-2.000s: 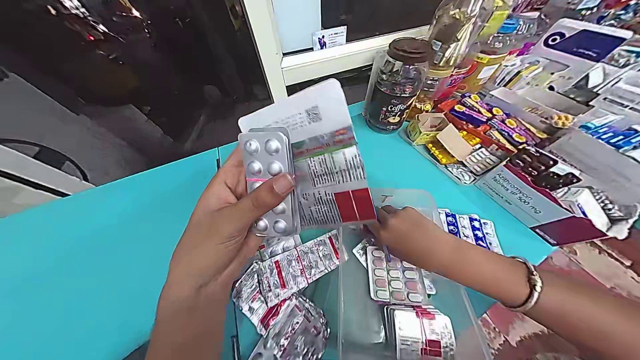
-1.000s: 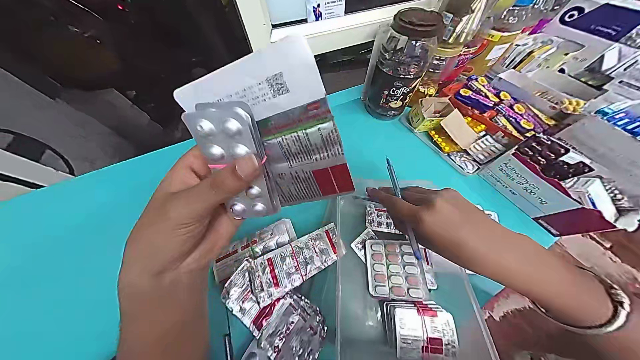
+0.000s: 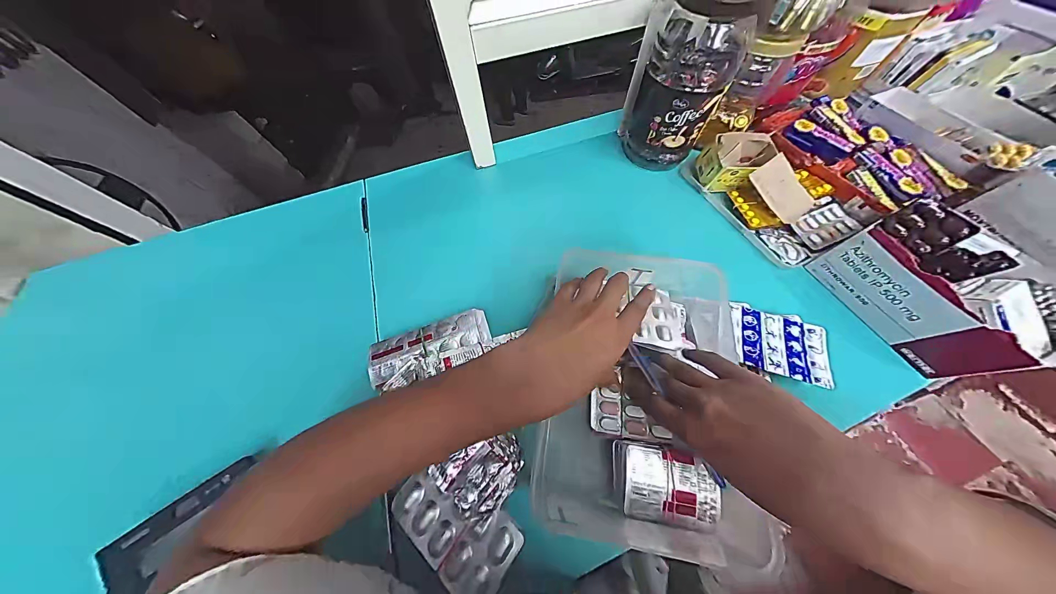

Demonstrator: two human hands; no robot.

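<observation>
A clear plastic tub (image 3: 569, 487) holds blister packs of tablets. My left hand (image 3: 590, 322) reaches over its far part, fingers on a silver blister pack (image 3: 660, 320); whether it grips the pack is unclear. Close beside it, my right hand (image 3: 701, 400) lies over a blister pack of pinkish tablets (image 3: 609, 411), with a blue pen (image 3: 645, 369) at its fingers. Nearer in the tub lies a banded bundle of red and white strips (image 3: 672, 487). Foil strips (image 3: 433, 342) and silver blister packs (image 3: 454, 528) lie left of the tub, partly behind my left forearm.
Blue and white strips (image 3: 780, 342) lie right of the tub. Farther back are a coffee jar (image 3: 672, 99), a tray of small boxes and blisters (image 3: 742, 235), and an azithromycin carton (image 3: 891, 289). A dark flat object (image 3: 173, 520) lies near left on the turquoise counter (image 3: 247, 305).
My left hand has come down from above the counter into the tub, and the silver blister packs and printed card are no longer held up. My right hand remains at the tub.
</observation>
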